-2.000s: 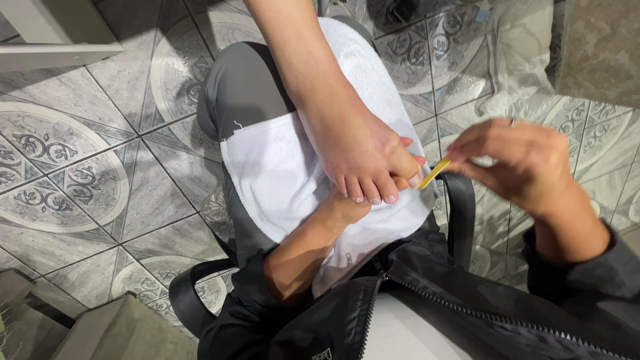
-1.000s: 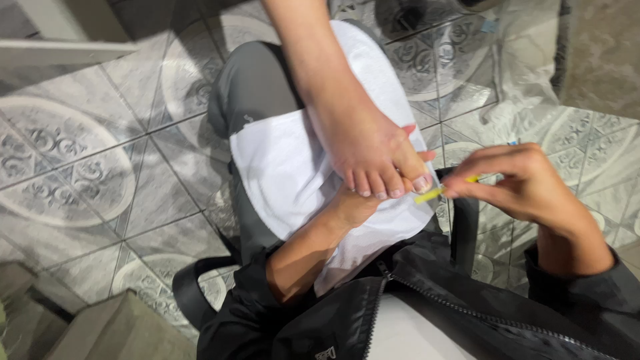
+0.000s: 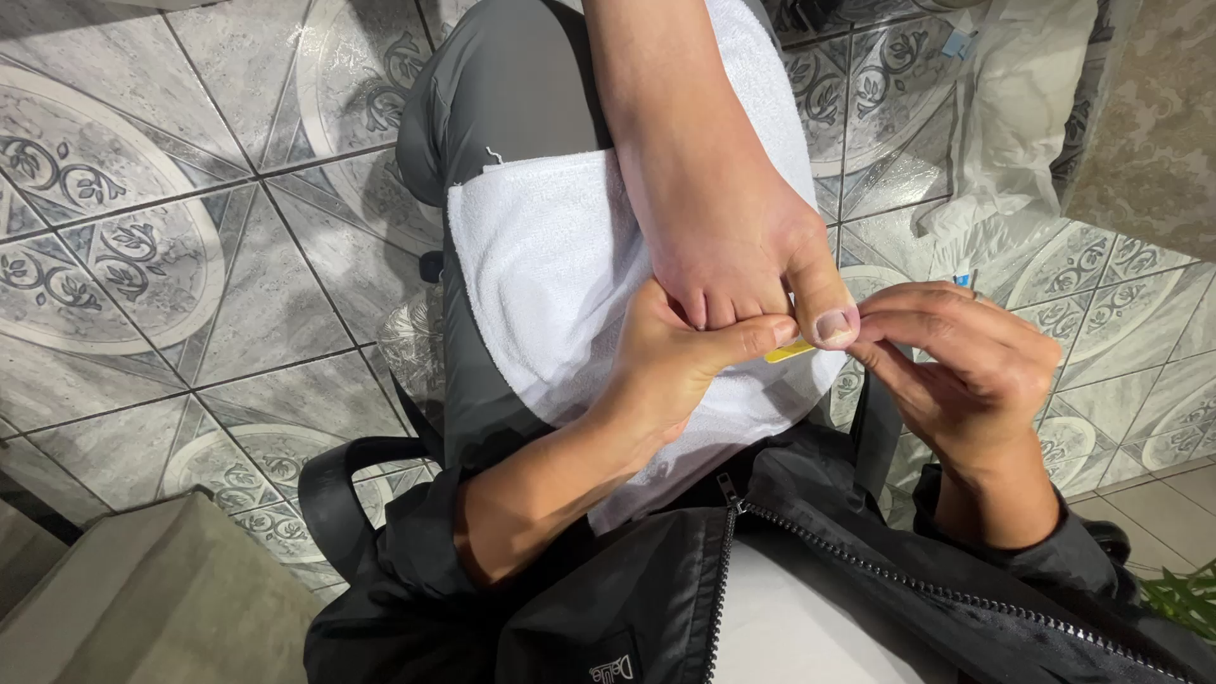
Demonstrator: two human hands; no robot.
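Another person's bare foot [image 3: 722,209] rests on a white towel [image 3: 541,256] spread over my lap, its toes toward me. My left hand [image 3: 670,361] is closed around the smaller toes, its thumb across them beside the big toe [image 3: 825,304]. At the outer side of the big toe, the thumb and fingertips of my right hand [image 3: 959,361] touch its tip near the nail. A flat yellow tool [image 3: 789,352], apparently a nail file, shows in part below the toes, between my two hands. Its far end is hidden behind the big toe.
Patterned grey floor tiles [image 3: 285,256] lie below. A black chair armrest [image 3: 332,484] is at my left side, above a grey block-shaped piece [image 3: 161,579] at the lower left. Crumpled translucent plastic sheeting [image 3: 1021,114] lies at the upper right, and green leaves [image 3: 1183,598] show at the lower right.
My right hand has moved in against the big toe. The yellow tool, earlier reaching out from my right fingers, now shows beneath the toes. My left thumb now lies over the smaller toes.
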